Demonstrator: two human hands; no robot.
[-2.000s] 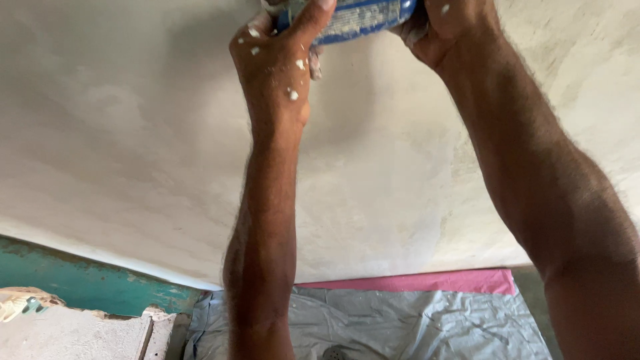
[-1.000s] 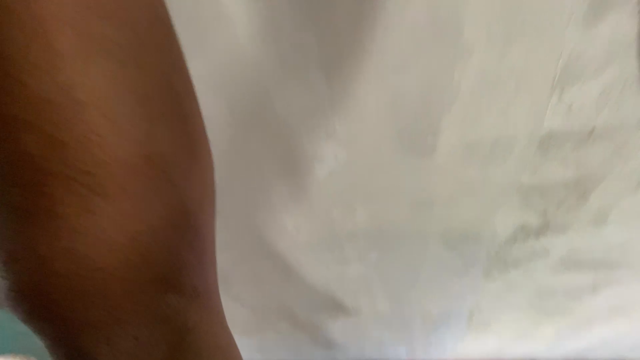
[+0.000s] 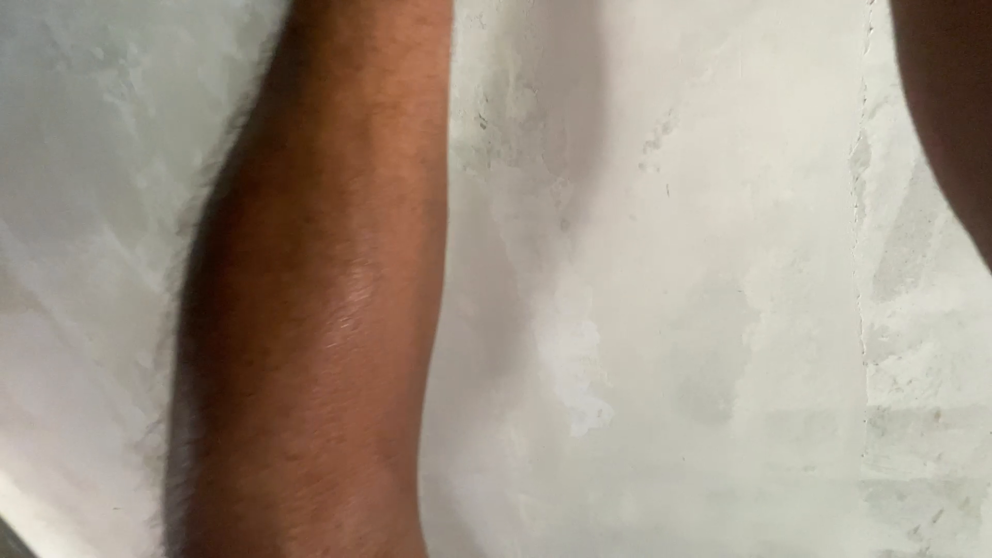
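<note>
My left forearm fills the left-centre of the head view, reaching up past the top edge, so my left hand is out of sight. At the right edge a dark part of my right arm shows, and the right hand is hidden beyond the frame too. Whatever either hand holds cannot be seen. Behind both arms spreads a pale plastered wall [image 3: 697,310] with grey, patchy smears and a whiter patch right of the left forearm.
A thin, rough vertical ridge [image 3: 860,232] runs down the plaster near the right arm, with darker, uneven marks beside it. Soft arm shadows fall on the wall. A dark edge [image 3: 9,542] shows at the bottom left corner.
Two seconds ago both hands were in view on a blue, plaster-smeared object; hands and object are now out of frame. The view has shifted strongly, and the cloth below is no longer visible.
</note>
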